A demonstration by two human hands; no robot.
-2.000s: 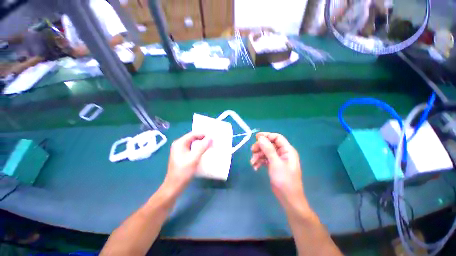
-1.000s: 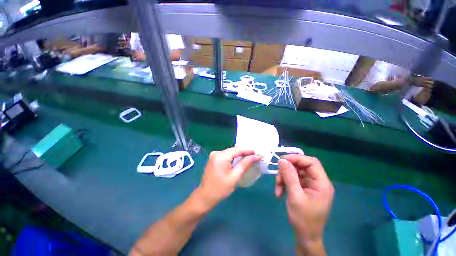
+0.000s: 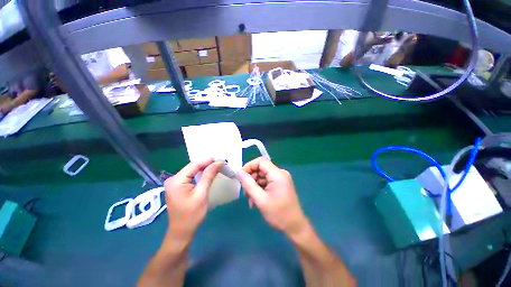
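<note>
My left hand [image 3: 193, 190] grips a flat white sheet [image 3: 213, 143] between thumb and fingers, held above the green bench. My right hand [image 3: 269, 190] has its fingertips closed close to the left fingertips, at the sheet's right edge. A white plastic frame [image 3: 256, 146] shows partly behind the sheet and above the right hand; its lower part is hidden by the hands. A small pale piece [image 3: 230, 168] lies between the two hands' fingertips; it is too small to tell exactly. Whether the right fingers pinch it or the frame is unclear.
An overlapping pile of white frames [image 3: 140, 208] lies left by the metal post [image 3: 106, 112]; a single frame [image 3: 76, 164] lies farther off. A teal-green box [image 3: 412, 210] with blue tube stands right, another [image 3: 15, 227] left. A cardboard box [image 3: 288, 92] and people are opposite.
The hands are close together at the sheet, where they were apart two seconds ago. The sheet now stands before the frame, leaving its upper part in view. The camera view has shifted.
</note>
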